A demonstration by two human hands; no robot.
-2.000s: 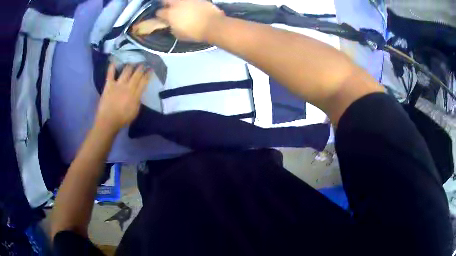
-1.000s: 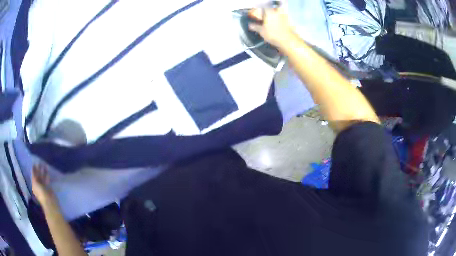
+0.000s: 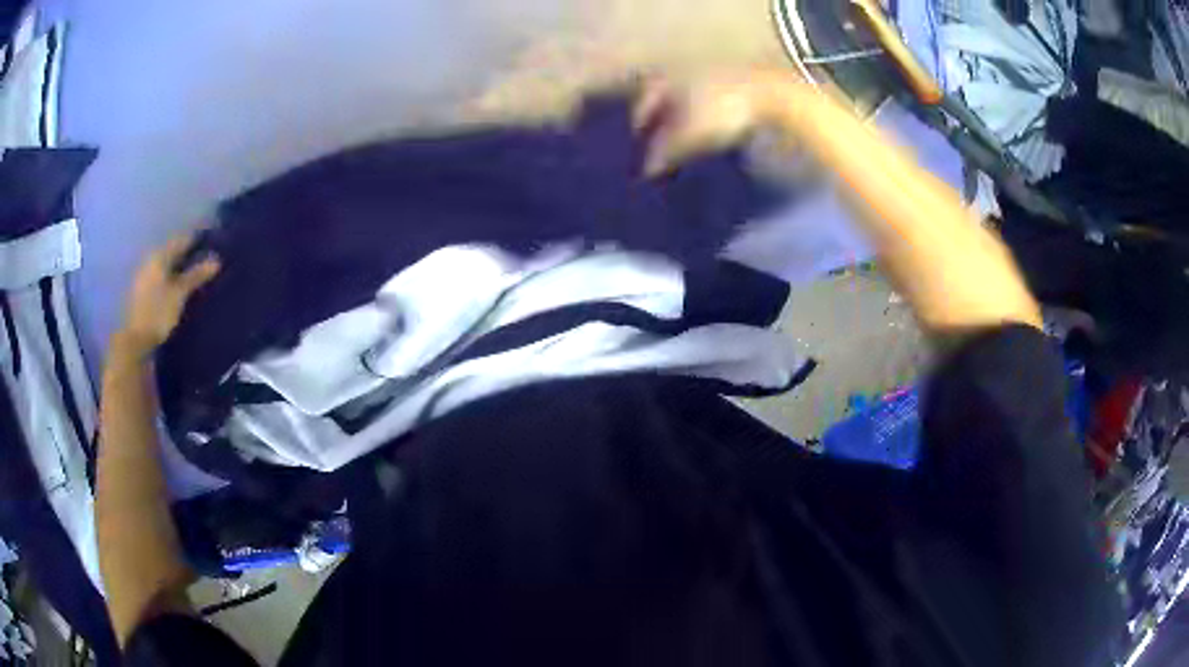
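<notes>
The navy and white garment (image 3: 456, 189) lies bunched along the near edge of the ironing table (image 3: 261, 91), navy side up, with white folds and dark strips towards my body. My left hand (image 3: 167, 293) grips the garment's left end. My right hand (image 3: 691, 124) is blurred at its upper right edge, with fingers bent on the navy cloth. The steam iron (image 3: 848, 52) stands at the top right, out of my hands, with an orange-brown handle and a pale rim; its top is cut off.
Another striped white and navy garment (image 3: 39, 326) hangs at the far left. Gathered pale cloth (image 3: 1011, 78) lies at the upper right, near the dark hose (image 3: 991, 156). A blue crate (image 3: 880, 427) is on the floor at the right. Dark cloth is at the right edge.
My right hand has let go of the iron and moved to the cloth. The garment has turned from its spread white side to navy, bunched nearer me. My left hand has moved up onto it.
</notes>
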